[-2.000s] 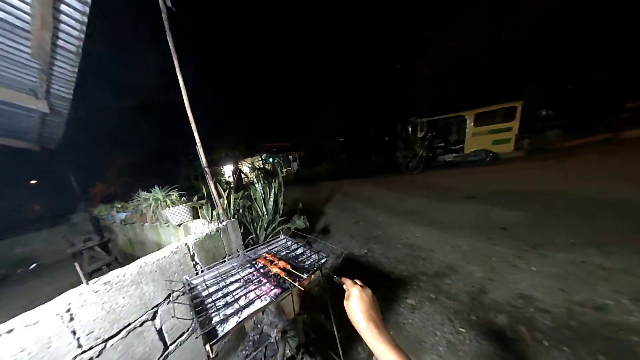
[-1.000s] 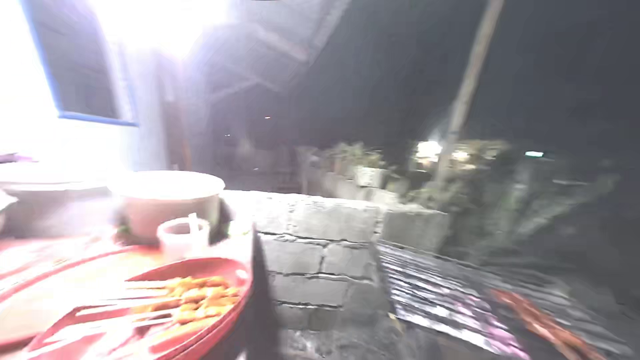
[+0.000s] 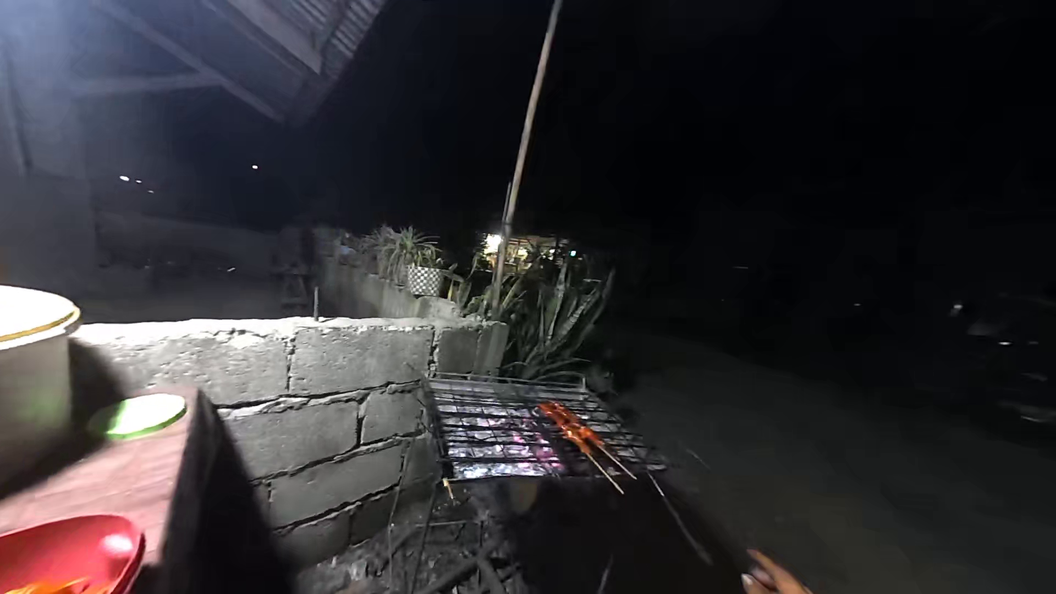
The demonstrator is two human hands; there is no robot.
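Observation:
Two skewers of reddish meat [image 3: 571, 427] lie side by side on the right part of a wire grill grate [image 3: 495, 429], their bare stick ends pointing toward the lower right. Glowing charcoal [image 3: 516, 450] shows beneath the wires. At the bottom edge, right of the grill, only the fingers of my right hand [image 3: 771, 573] are visible; whether they hold anything is unclear. My left hand is out of view. A red bowl [image 3: 124, 540] with orange food stands at the lower left, cut off by the frame.
A concrete block wall [image 3: 330, 412] runs left of the grill. On the table [image 3: 124, 487] are a large pale container [image 3: 33, 388] and a green-rimmed round lid or dish [image 3: 144, 415]. Behind stand a leaning pole [image 3: 528, 132], spiky plants [image 3: 561, 322] and a checkered pot [image 3: 425, 280].
The view has swung left and partly back. My right hand, beside the skewers two seconds ago, is now lower, at the frame's bottom edge. The skewers remain on the grate.

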